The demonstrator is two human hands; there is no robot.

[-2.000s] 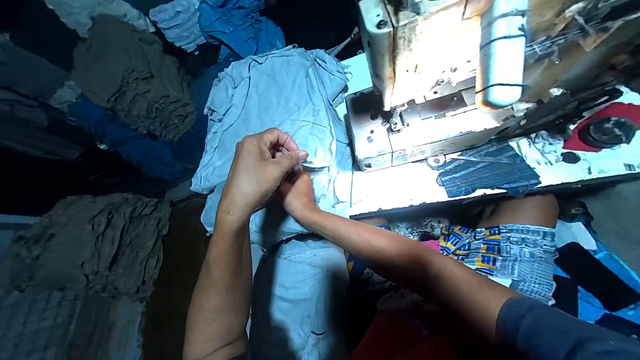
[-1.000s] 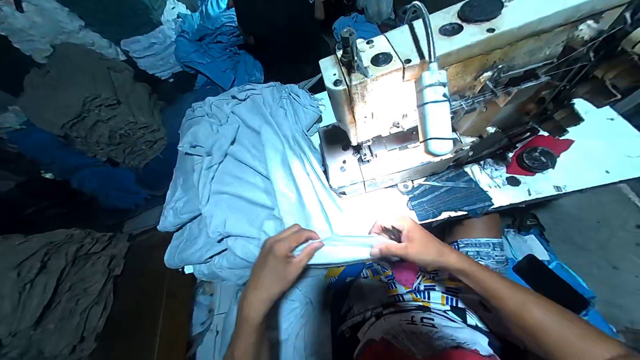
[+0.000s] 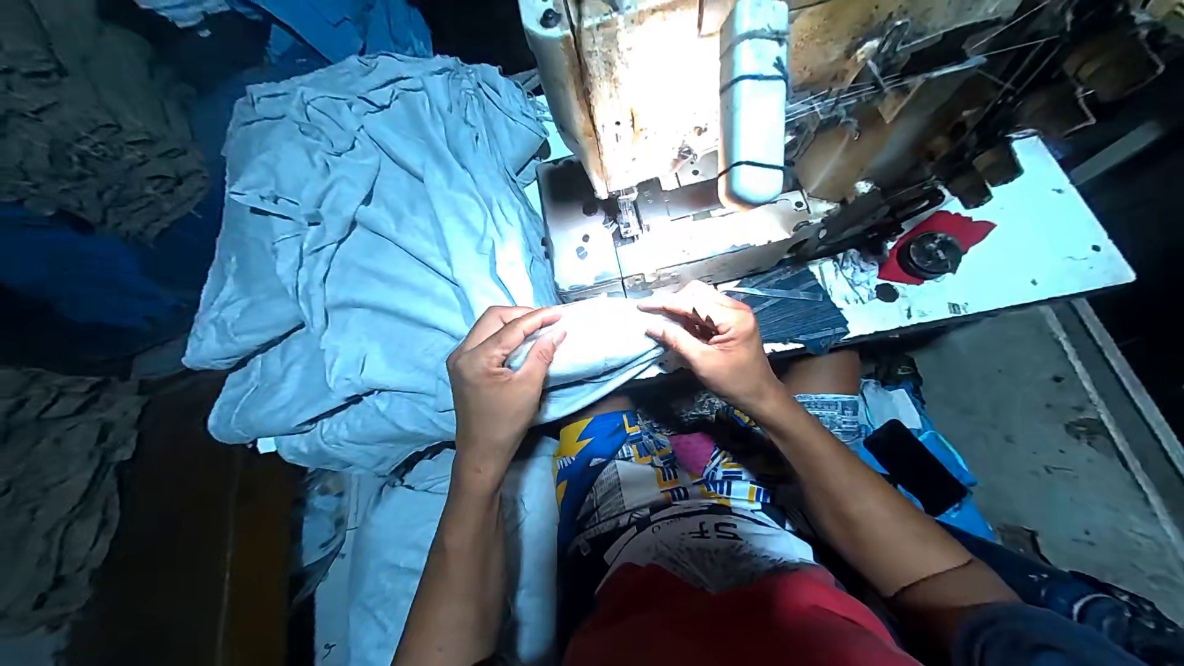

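Note:
Light blue fabric (image 3: 388, 240) lies in a wrinkled heap on the left part of the sewing machine table. Its near right edge is pinched between thumb and fingers of my left hand (image 3: 504, 365). My right hand (image 3: 712, 338) grips the same edge farther right, so a folded strip spans both hands. Just beyond the strip is the metal bed of an industrial sewing machine (image 3: 587, 231), with the presser foot (image 3: 628, 215) a short way above and between my hands. The fabric held is in front of the foot, not under it.
A dark blue cloth piece (image 3: 786, 310) lies on the table right of my right hand. Farther right sit a red cloth (image 3: 971, 231) and a dark round part (image 3: 930, 254). Brown-grey garments (image 3: 55, 490) are piled at left. A black phone (image 3: 916, 467) rests low at right.
Two seconds ago my hands were close together at the fabric's edge; now they are apart with the edge stretched between them. The fabric has been spread toward the machine bed.

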